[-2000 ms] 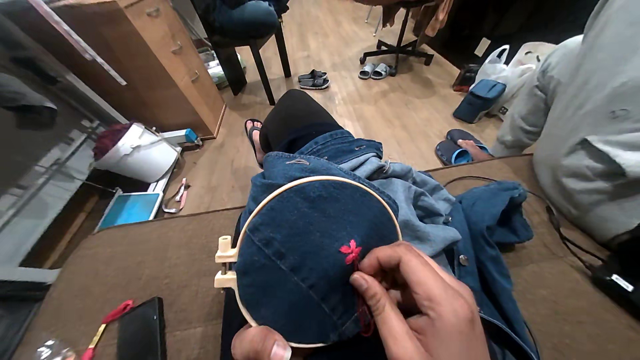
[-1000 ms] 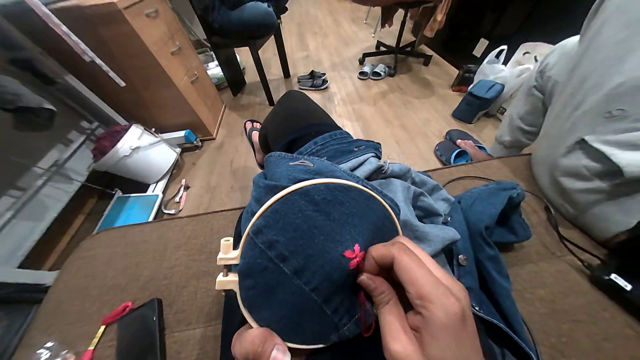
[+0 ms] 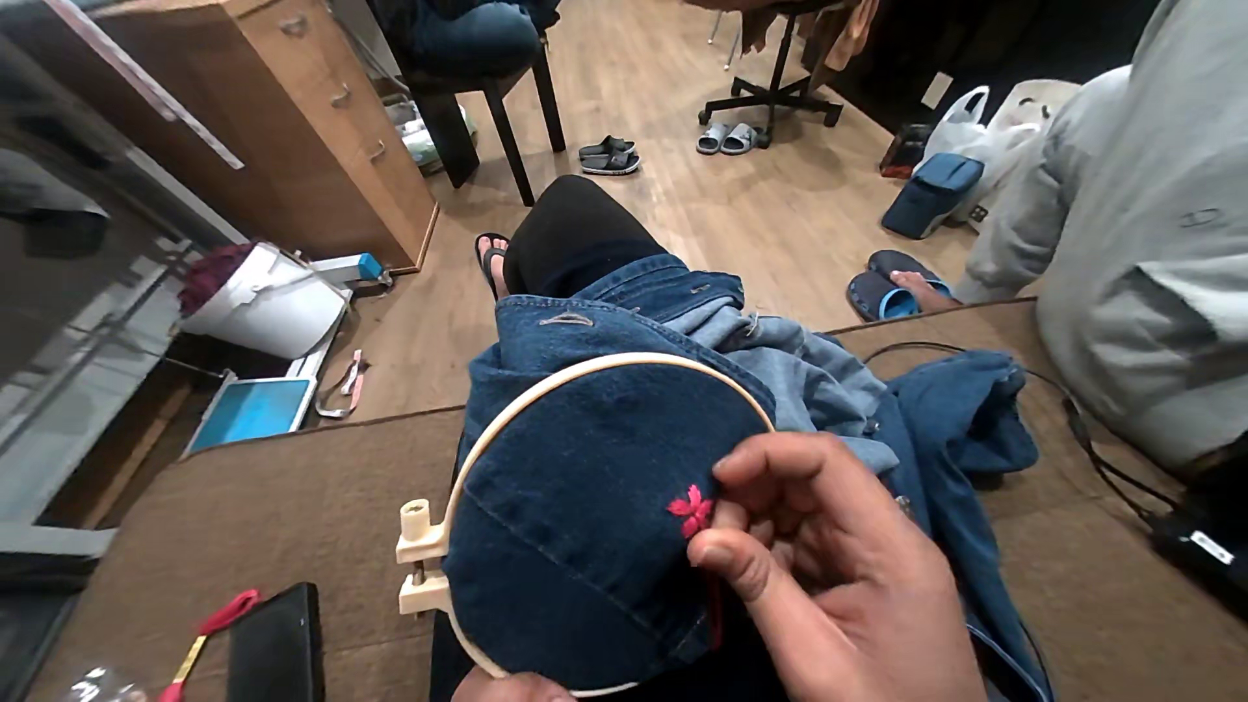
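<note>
Dark blue denim, part of a denim garment (image 3: 624, 292) on my lap, is stretched in a round embroidery hoop (image 3: 585, 366) with a screw clamp at its left. My left hand (image 3: 512, 688) grips the hoop's lower edge, mostly cut off by the frame. Near the hoop's right side is a small pink embroidered flower (image 3: 690, 511). My right hand (image 3: 829, 565) is beside it, thumb and forefinger apart at the tips, the other fingers curled. A red thread (image 3: 717, 609) hangs below the flower by this hand. Whether the hand holds a needle cannot be seen.
On the brown couch seat (image 3: 380, 497) lie a black phone (image 3: 276, 643) and a red thread skein (image 3: 229, 611) at left. A person in grey clothing (image 3: 1160, 244) sits at right, near a black cable (image 3: 1082, 429). A white bin (image 3: 268, 302) stands on the floor at left.
The thumb and forefinger of my right hand, close together beside the flower before, are now spread apart. My left hand stays at the hoop's lower edge.
</note>
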